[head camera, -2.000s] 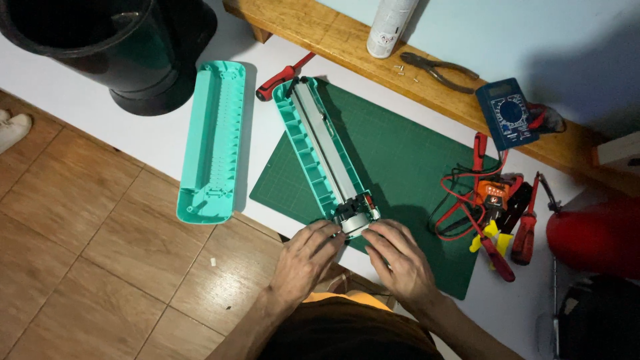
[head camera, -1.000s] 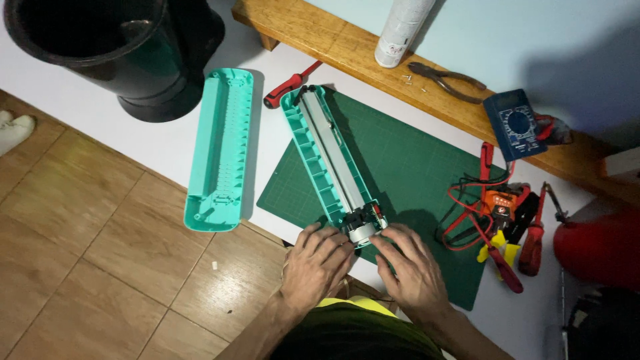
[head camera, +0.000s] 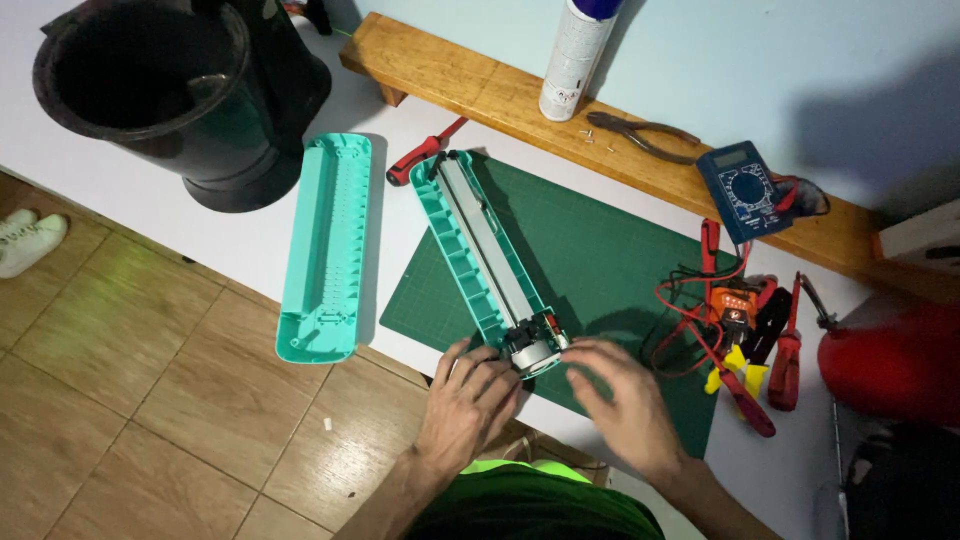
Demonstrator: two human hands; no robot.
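Observation:
An opened teal plastic housing (head camera: 450,247) lies tilted across a green cutting mat (head camera: 600,247), with a long grey metal bar inside and a motor (head camera: 534,356) at its near end. My left hand (head camera: 469,397) rests on the left of that near end, fingers bent against the housing's edge; whether it grips is partly hidden. On the other side, my right hand (head camera: 619,397) has thumb and fingers apart, fingertips beside the small board and wires at the corner. The matching teal cover (head camera: 326,247) lies to the left, its ribbed inside facing up.
A red-handled screwdriver (head camera: 414,161) lies beyond the housing. A black bucket-like container (head camera: 232,142) stands at upper left. The wooden shelf (head camera: 472,82) bears a spray can (head camera: 574,67), pliers (head camera: 645,139), small screws and a blue multimeter (head camera: 742,191). Red-handled tools (head camera: 785,371) and test leads lie right.
My right thumb has come away from the fingers, and the right hand now sits more open at the housing's near corner. The left hand stays at the near end.

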